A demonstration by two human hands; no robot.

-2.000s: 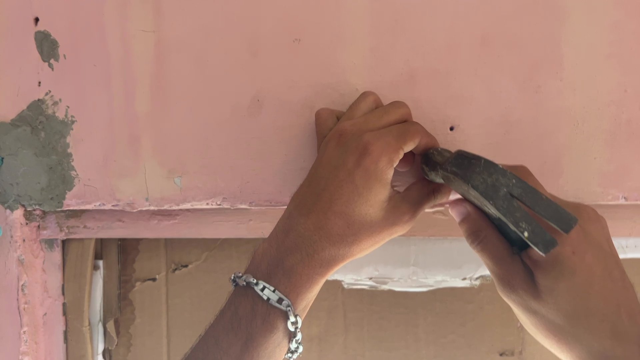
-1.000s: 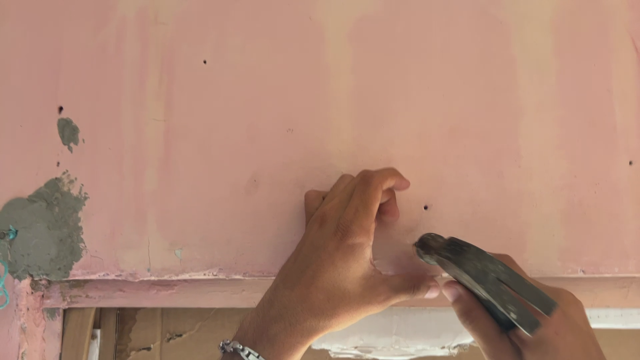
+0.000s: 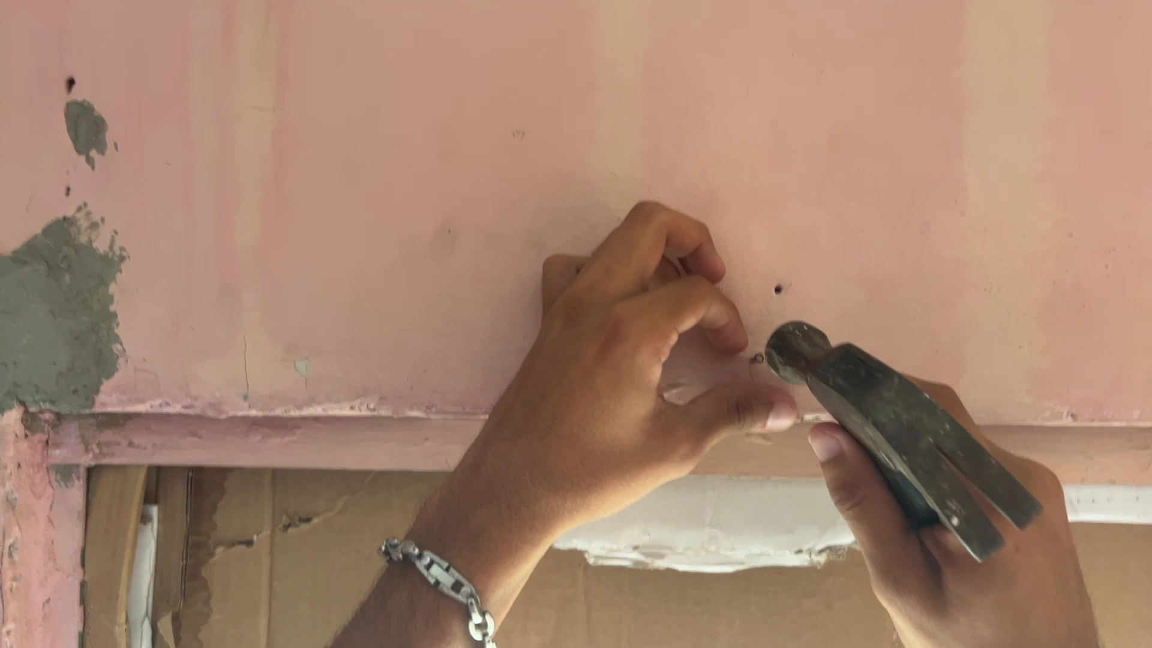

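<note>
My left hand (image 3: 621,360), with a chain bracelet (image 3: 441,576) on its wrist, rests against the pink painted wall (image 3: 405,225). Its fingers are curled and apart from the thumb, with nothing seen between them. My right hand (image 3: 990,549) grips a claw hammer (image 3: 900,432) close under its head; the claws point down to the right and most of the handle is hidden. The striking face is beside a small nail or hole (image 3: 757,358) in the wall, right of my left fingertips. A dark hole (image 3: 778,289) shows just above.
Grey filler patches (image 3: 54,315) mark the wall at the left. A pink ledge (image 3: 270,441) runs along its lower edge. Below are brown cardboard (image 3: 342,540) and a rough white strip (image 3: 711,522) behind my left wrist.
The fingers and thumb of my left hand, bunched together beside the hammer head two seconds ago, have spread apart. The hammer remains in my right hand. The view has shifted.
</note>
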